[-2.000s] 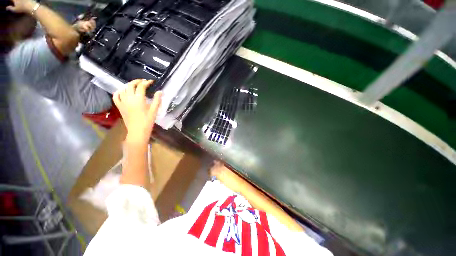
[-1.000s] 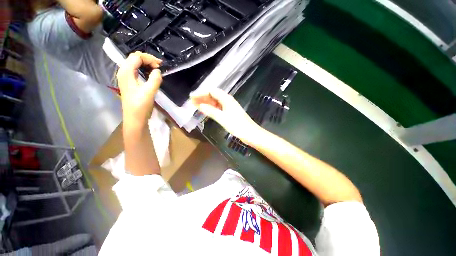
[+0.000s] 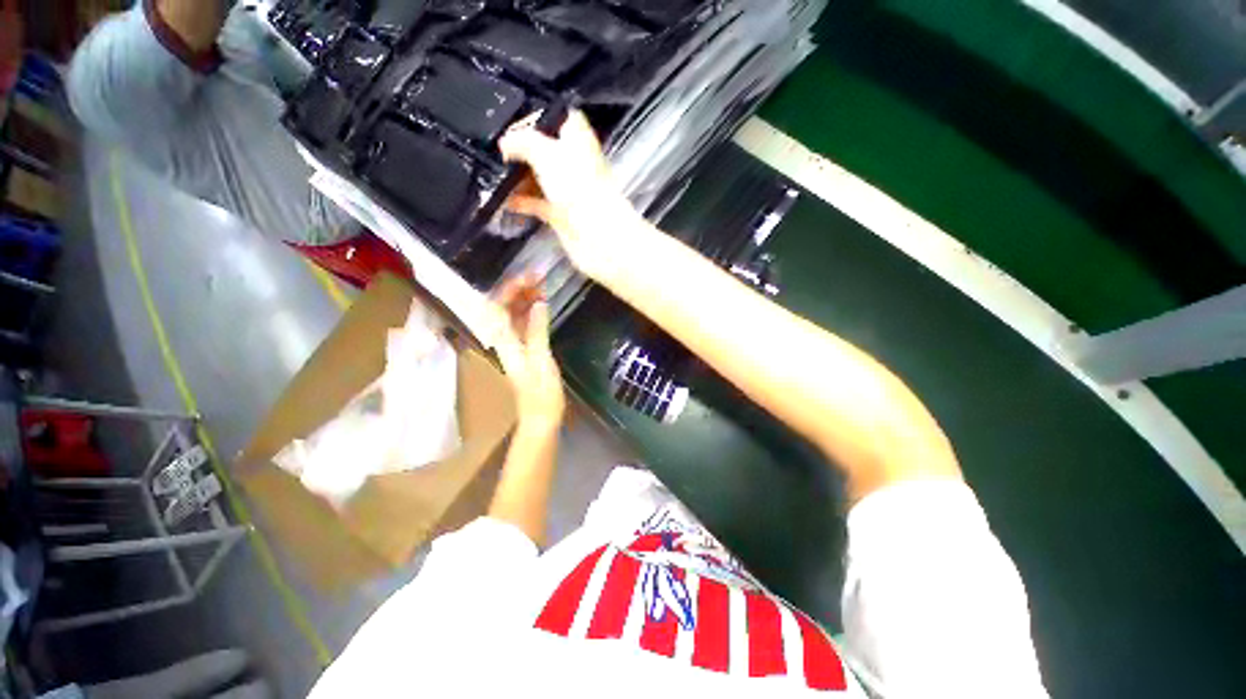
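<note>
A thick pile of shiny black moulded trays (image 3: 451, 96) lies at the upper left, with pale sheets showing between layers. Dark flat panels sit in the top tray's pockets. My right hand (image 3: 567, 178) is over the tray's near corner, fingers bent at its edge; whether it holds something I cannot tell. My left hand (image 3: 521, 321) is lower, beside the pile's near corner, with fingers blurred; its grip is unclear. A clear sheet with a dark grid (image 3: 646, 381) lies on the dark green bench (image 3: 779, 396) right of the pile.
An open brown carton (image 3: 472, 498) with crumpled white sheets (image 3: 396, 417) stands on the floor below the pile. A person in grey (image 3: 191, 130) is at the upper left, near a red stool (image 3: 353, 257). A bright green strip with a pale edge (image 3: 943, 266) and a grey post (image 3: 1175, 346) are right.
My right hand has moved up and left onto the tray's corner. My left hand has moved down and right from the tray edge. The top tray's lifted near edge now lies lower.
</note>
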